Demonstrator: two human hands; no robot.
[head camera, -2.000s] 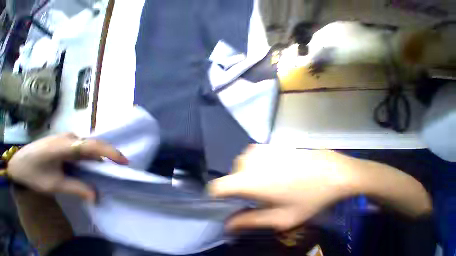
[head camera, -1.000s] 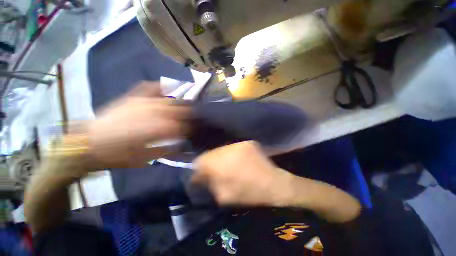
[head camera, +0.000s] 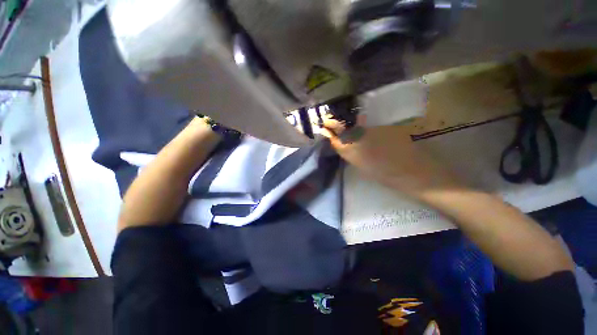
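Observation:
The grey and white garment (head camera: 294, 242) lies bunched under and in front of the sewing machine head (head camera: 196, 59), with striped white and dark bands across its middle. My right hand (head camera: 366, 147) is at the lit needle area, its fingertips on the garment's edge; it is slightly blurred. My left forearm reaches up over the cloth, and the left hand is hidden behind the machine head; only the wrist with a bracelet shows. The needle and presser foot are mostly covered by the head and fingers.
Black-handled scissors (head camera: 530, 147) lie on the table right of my right hand. A printed ruler runs along the table's front edge (head camera: 406, 226). A round metal machine part (head camera: 16, 222) is at the far left. A blue lattice basket (head camera: 461, 281) is below the table.
The machine head now fills more of the view. Both hands have moved up to the needle area, and the left has gone behind the head. The dark cloth at the right has been drawn in.

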